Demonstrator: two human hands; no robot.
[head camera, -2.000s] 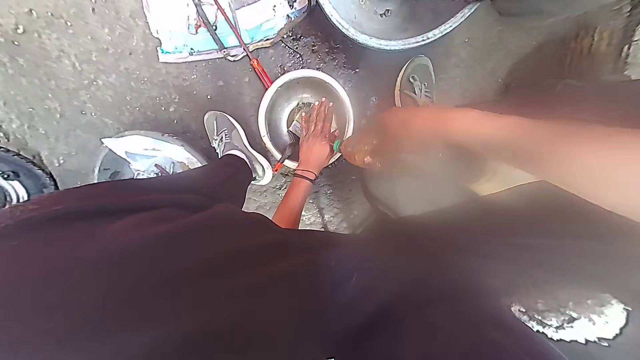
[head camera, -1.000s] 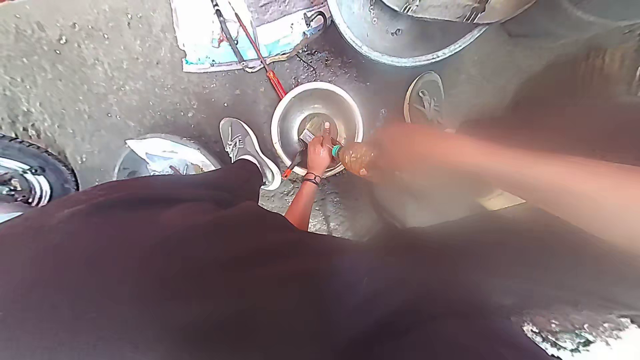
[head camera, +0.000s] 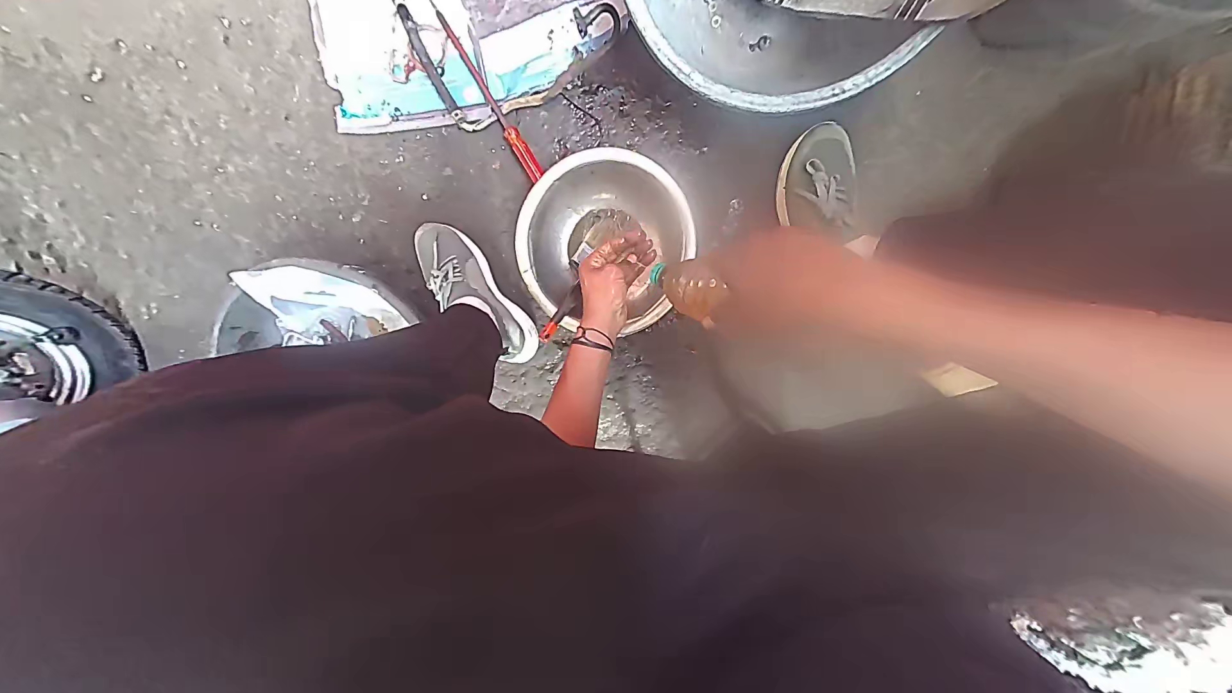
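Observation:
A round metal bowl (head camera: 556, 207) stands on the ground between two grey shoes, with some liquid at its bottom. Over it is my left hand (head camera: 621, 260), palm turned up and fingers slightly curled, holding nothing that I can see. A brush-like tool with a dark handle and a red tip (head camera: 561, 313) leans over the bowl's near rim, partly behind the hand. My right hand (head camera: 770, 274), blurred, grips a clear plastic bottle (head camera: 695, 289) of brownish liquid. The green neck of the bottle points left at my left palm.
Beyond the bowl lies a red-handled screwdriver (head camera: 523, 152), its shaft over a printed sheet (head camera: 371, 96) with other tools. A large metal basin (head camera: 789, 91) stands at the top. To the left are a metal tray with white plastic (head camera: 318, 298) and a wheel with its tyre (head camera: 120, 337).
My left hand was spread flat, back upward, over the bowl two seconds ago; its palm now faces up. The bottle stays in my right hand beside it.

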